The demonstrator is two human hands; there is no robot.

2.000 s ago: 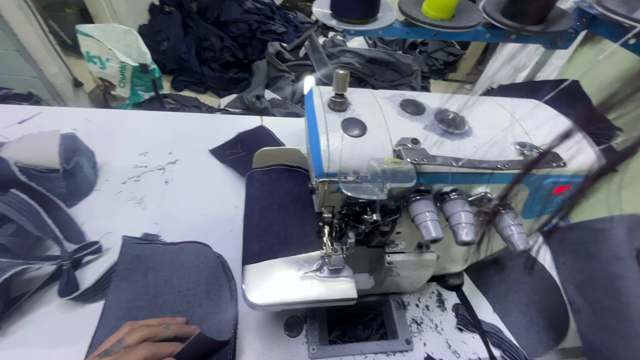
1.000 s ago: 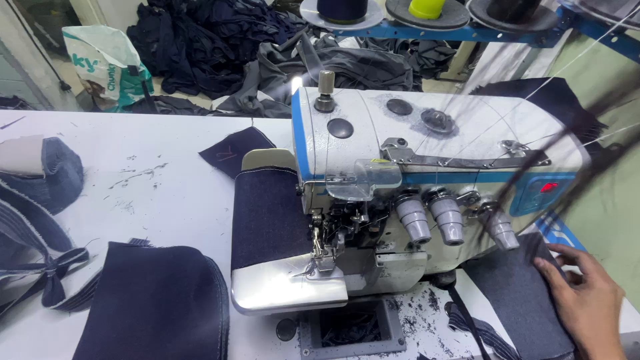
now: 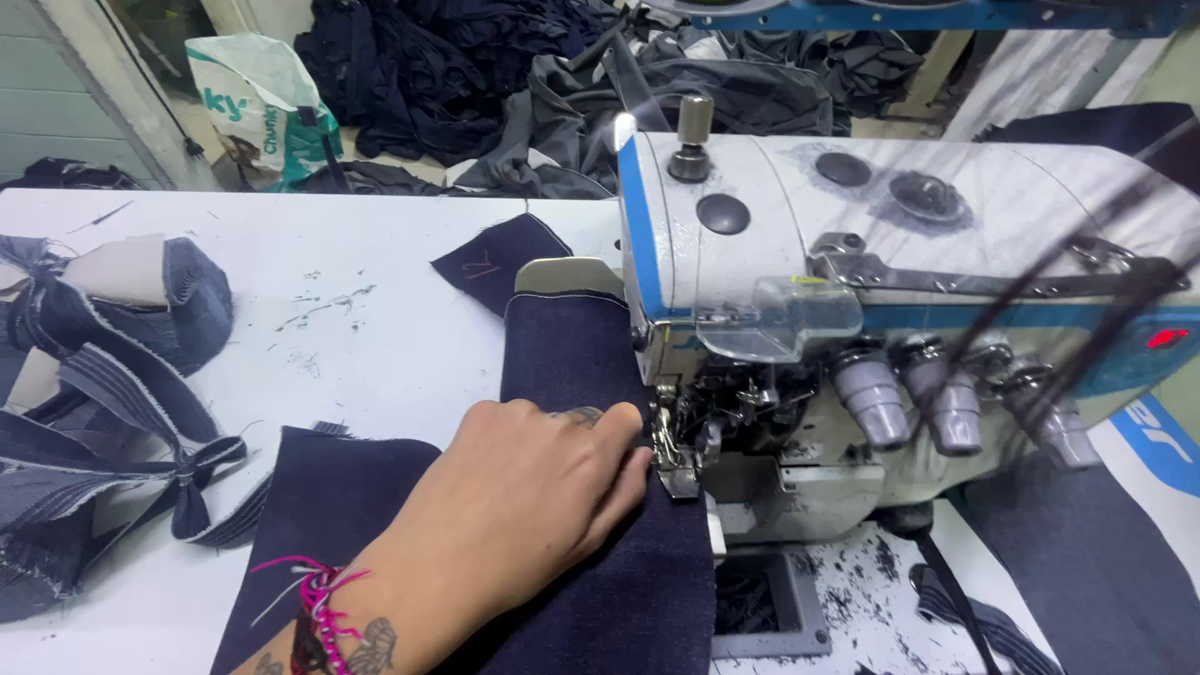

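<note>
My left hand [image 3: 534, 497], with a pink braided bracelet at its wrist, reaches from the lower left. Its fingers are curled on a dark denim piece [image 3: 619, 600] just left of the presser foot [image 3: 677, 473] of a white and blue overlock sewing machine [image 3: 750, 197]; its fingertips are partly hidden. Beyond the knuckles, dark denim [image 3: 572, 347] lies over the machine's left plate. Another dark denim piece [image 3: 328, 497] with a rounded corner lies on the table under my forearm. My right hand is out of view.
Tied bundles of denim strips [image 3: 178, 459] lie at the left of the white table [image 3: 375, 225]. A dark marked scrap [image 3: 497, 267] sits behind the plate. Grey denim [image 3: 1078, 553] lies at the right, beside a lint-strewn opening [image 3: 750, 600]. Heaped garments [image 3: 403, 75] are behind.
My left hand has come into view at the presser foot, where a denim piece now covers the front plate. My right hand, on the grey denim at the right one second ago, has left view.
</note>
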